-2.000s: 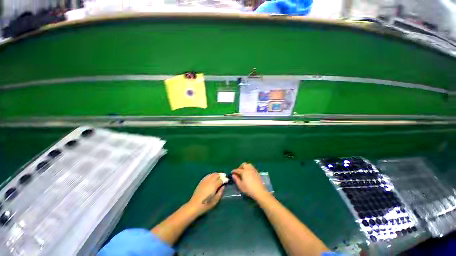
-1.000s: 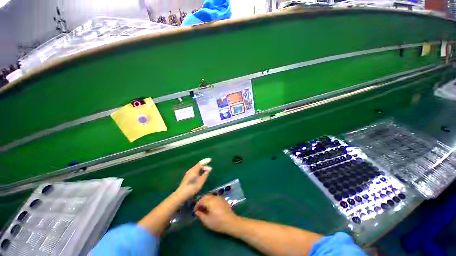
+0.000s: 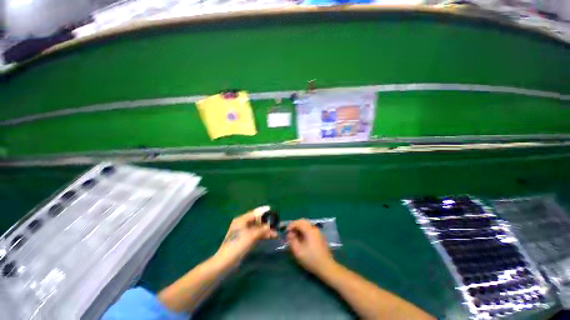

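My left hand [image 3: 240, 232], with a white wrap on a finger, holds a glossy black round part [image 3: 270, 219] upright over the bench. My right hand [image 3: 307, 244] is just right of it, fingers pinched. A small black dot [image 3: 285, 230] shows at its fingertips, blurred. A short clear strip of carrier film [image 3: 330, 233] lies flat beneath and behind my right hand, with a few dark dots on it, partly hidden by the hand.
A stack of white blister trays [image 3: 106, 231] with black discs is at the left. A full sheet of dots [image 3: 478, 250] and a greyer film sheet [image 3: 531, 225] lie at the right. A tiny dark dot [image 3: 385, 205] is on the bench. A green partition [image 3: 437, 115] stands behind.
My left hand, open and empty a second ago, now holds the black round part. The larger loose black piece is gone from the bench. My right hand has come off the strip. The view has turned.
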